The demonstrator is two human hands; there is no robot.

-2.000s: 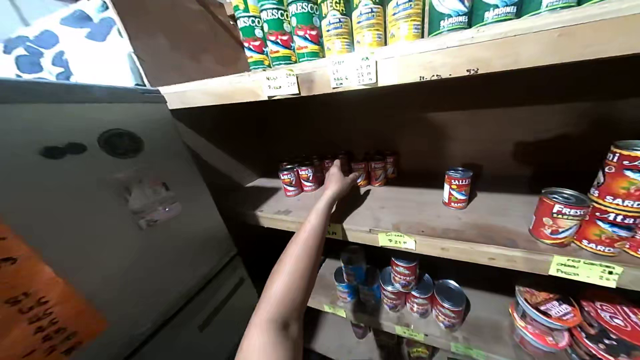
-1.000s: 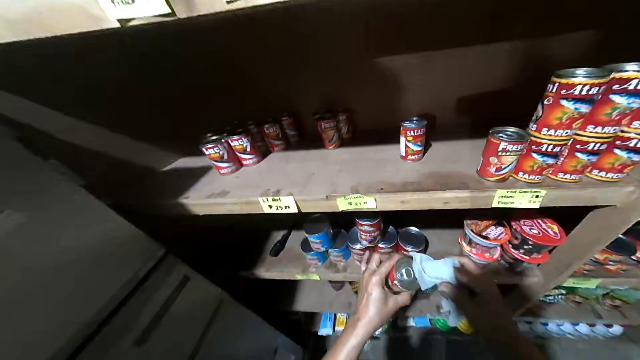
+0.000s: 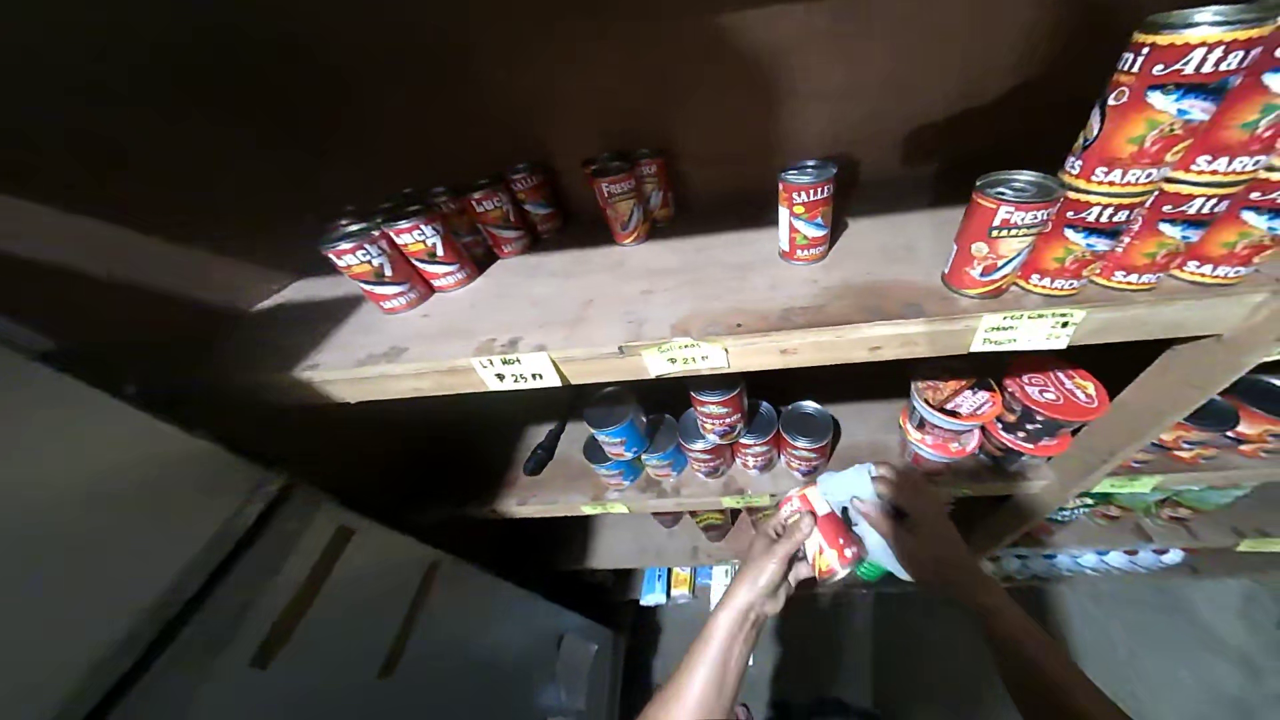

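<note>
My left hand [image 3: 778, 562] grips a red sardine can [image 3: 828, 540], tilted, in front of the lower shelf. A pale cloth [image 3: 862, 505] lies against the can's top and side, held in my right hand [image 3: 905, 510]. On the shelf above stand Lucky 7 sardine cans [image 3: 375, 268] at the left, Fresca sardine cans [image 3: 620, 205] near the middle and a single red sardine can [image 3: 806, 213] apart from them. Farther right, a larger Fresca can [image 3: 1002, 235] stands beside stacked Atami sardine cans [image 3: 1135, 110].
Blue cans [image 3: 617, 430] and red cans [image 3: 757, 440] fill part of the lower shelf, beside a dark-handled object [image 3: 545, 450] and stacked instant noodle bowls [image 3: 950, 405]. A wooden post [image 3: 1130, 440] slants at the right. A grey cabinet or refrigerator [image 3: 330, 600] stands at lower left.
Two seconds ago an arm reached among the small cans at the shelf's left; now both hands are lower, with a can and cloth. Since one second ago the can has turned, showing its side. The view has shifted.
</note>
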